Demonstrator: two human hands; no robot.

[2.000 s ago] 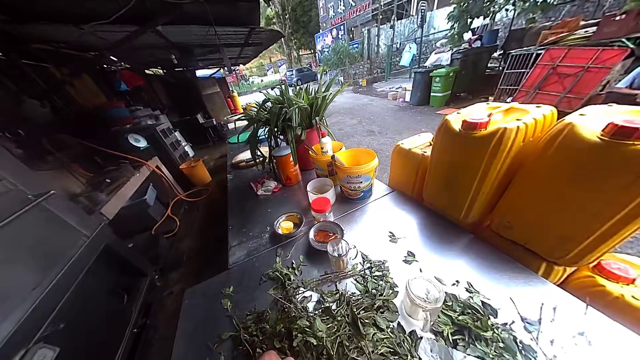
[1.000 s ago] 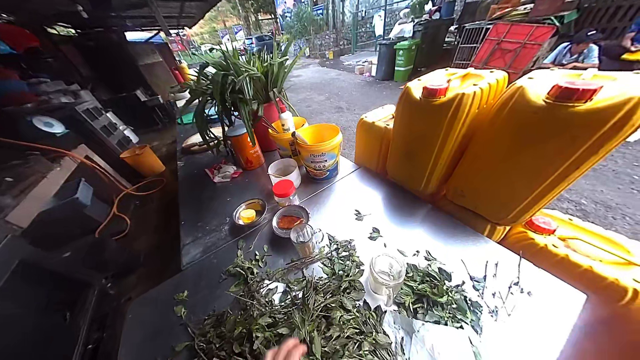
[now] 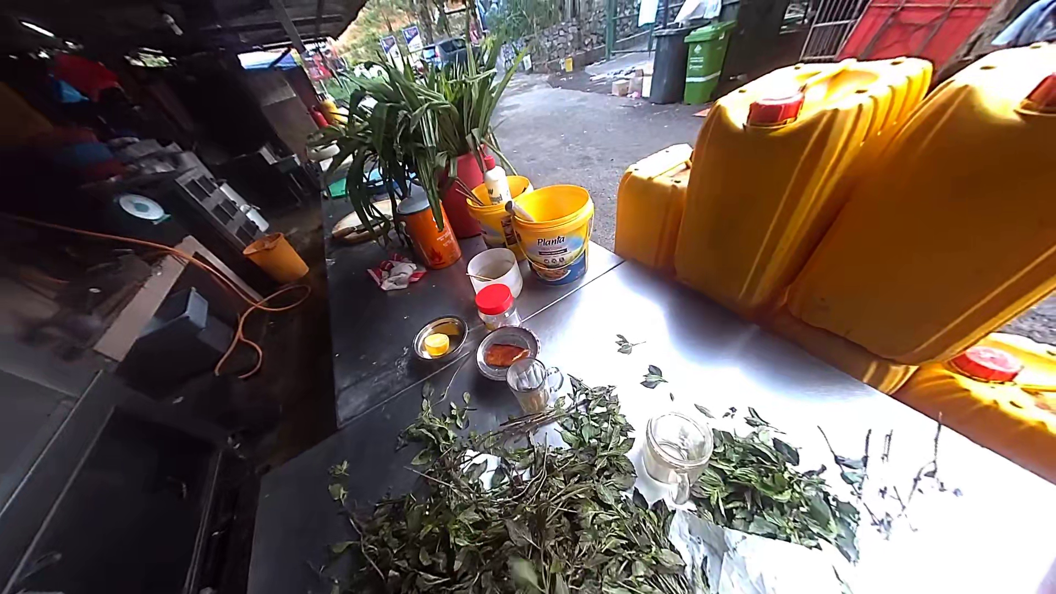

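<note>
Neither of my hands shows in the head view now. A large heap of leafy green stems (image 3: pixel 511 520) spreads over the near part of the metal table (image 3: pixel 709 338). A smaller pile of leaves (image 3: pixel 767 487) lies to its right, beside a clear glass mug (image 3: pixel 678 450) and a crumpled sheet of white plastic or paper (image 3: pixel 742 557). A second glass mug (image 3: pixel 530 386) stands behind the heap. Behind it are a small metal bowl with reddish contents (image 3: pixel 506 353), a metal bowl holding a yellow item (image 3: pixel 440 338) and a red-lidded jar (image 3: pixel 496 304).
Yellow plastic jerrycans (image 3: pixel 792 190) with red caps line the table's right side. At its far end stand a yellow bucket (image 3: pixel 557 235), an orange canister (image 3: pixel 431 235), a white tub (image 3: pixel 495 271) and long-leaved plants (image 3: pixel 412 124). An orange hose (image 3: pixel 247 309) trails on the floor at left.
A hand's fingertips, at the lower edge over the leafy heap in both earlier frames, are out of view now. A seated person seen at upper right one second ago no longer shows.
</note>
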